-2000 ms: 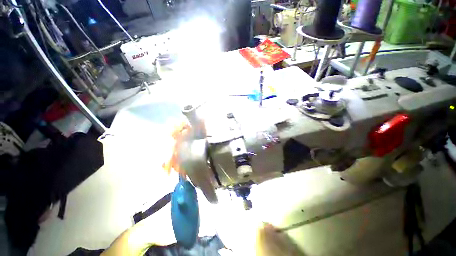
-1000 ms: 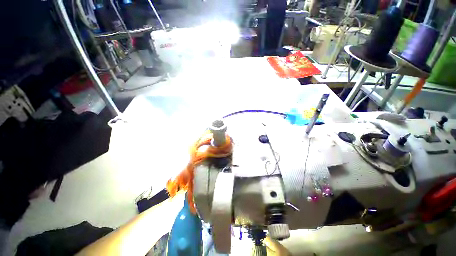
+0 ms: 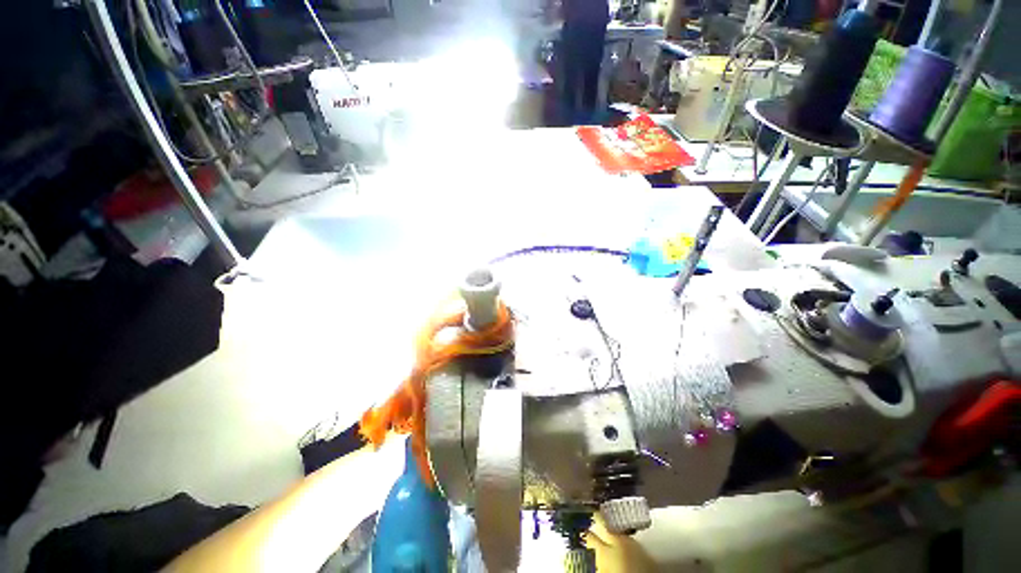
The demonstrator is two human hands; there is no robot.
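The white sewing machine head fills the lower middle, with an orange cloth tie round its post and a blue oval pad hanging at its left end. Pale grey-blue cloth shows in slivers beside the pad. A dark cloth piece lies at the lower left. My left forearm and wrist reach in from the bottom; the fingers are hidden behind the pad and head. Only a small blurred part of my right hand shows below the tension knob. The needle area is hidden or cut off.
A dark cloth heap lies at the far left. A metal pole rises at the table's left corner. A red packet lies behind the machine. Black and purple thread cones stand upper right. A person's dark-clothed legs show behind.
The view has tilted up and come closer to the machine head, so the needle area and most of my right hand have dropped out of sight. The dark piece at lower left shows more.
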